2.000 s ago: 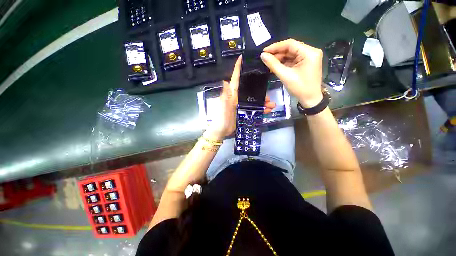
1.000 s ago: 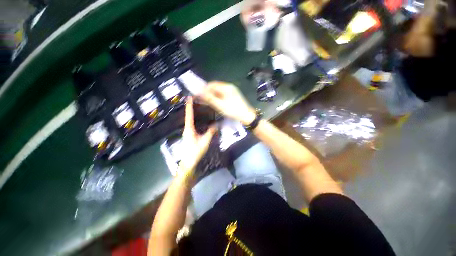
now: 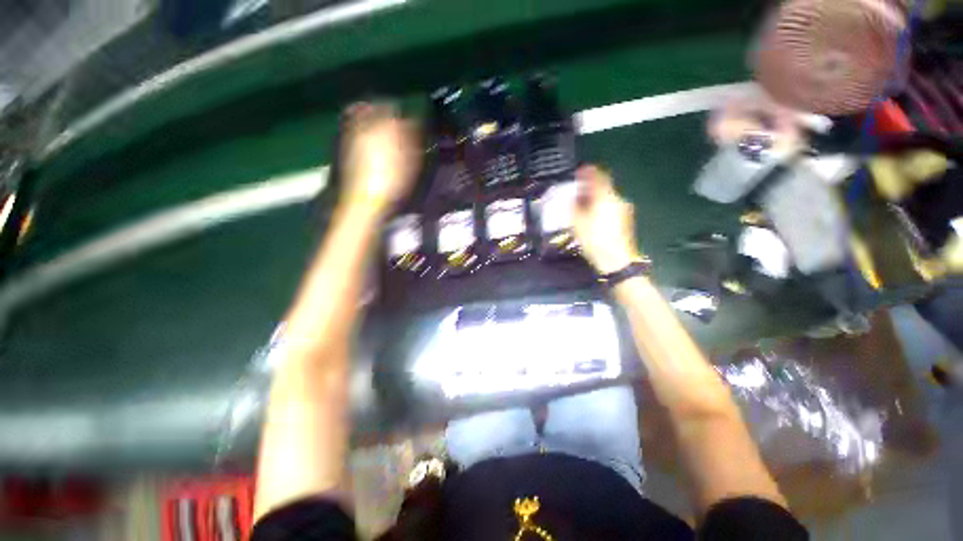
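The black phone tray (image 3: pixel 480 285) lies on the green bench. A row of closed flip phones (image 3: pixel 456 235) with white print and gold dots sits along its near side, and opened dark ones stand behind. My left hand (image 3: pixel 380 159) is blurred over the tray's far left corner; what its fingers hold, if anything, cannot be told. My right hand (image 3: pixel 606 224) is at the tray's right edge, its fingertips at a white piece beside the rightmost phone; its grip is unclear. A bright shiny film sheet (image 3: pixel 528 349) lies at the bench edge before me.
A round pink fan (image 3: pixel 832 53) stands at the back right. Grey and white items lie right of the tray. A brown carton with crumpled clear film (image 3: pixel 813 412) is at the lower right. A red tray (image 3: pixel 207 509) is at the lower left.
My hands have moved apart, the left going up to the tray's far left corner and the right to its right edge. The open phone is no longer between them. The view has shifted.
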